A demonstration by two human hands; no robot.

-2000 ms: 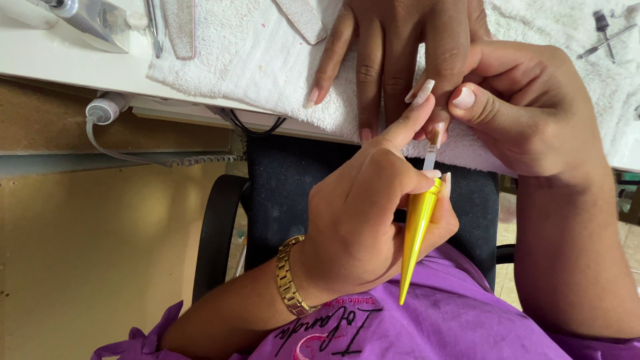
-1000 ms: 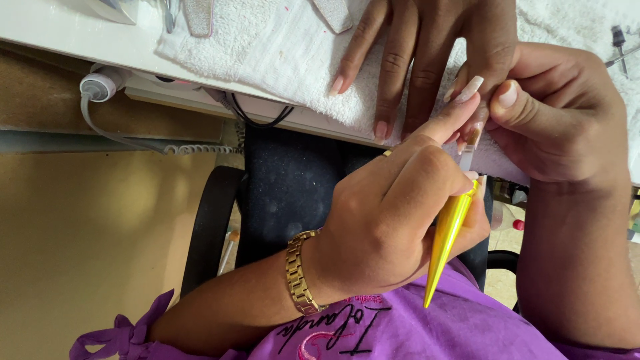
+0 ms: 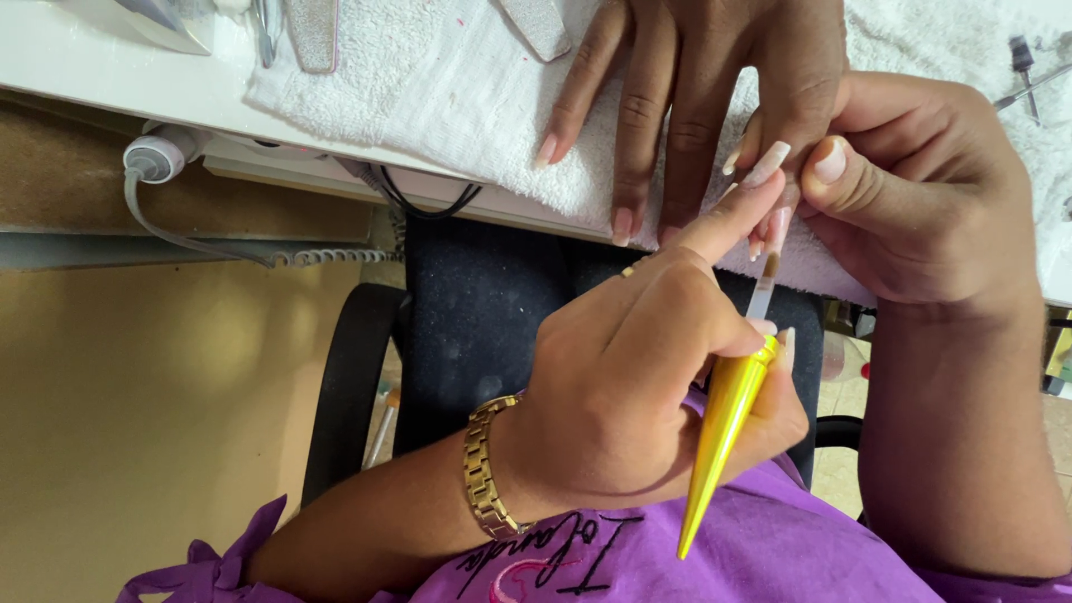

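Observation:
My left hand (image 3: 636,368), with a gold watch (image 3: 481,469) on its wrist, grips a small brush by its tapered yellow handle (image 3: 724,435). The brown bristles (image 3: 771,266) meet the tip of a fingernail (image 3: 779,224) on another person's hand (image 3: 712,92). That hand lies palm down on a white towel (image 3: 444,100), fingers pointing toward me. From the right, my right hand (image 3: 930,184) holds the same finger between thumb and fingers. My left index finger extends beside it, partly in front of it.
Nail files (image 3: 312,33) (image 3: 536,25) and a metal tool (image 3: 268,33) lie at the upper left. Thin tools (image 3: 1028,79) rest at the far right. Below the white table edge (image 3: 151,105) are a plug with a coiled cord (image 3: 155,159) and a black chair (image 3: 486,318).
The brush bristles have shifted down toward the tip of the nail, and more of the nail shows. My right hand keeps its hold on the finger.

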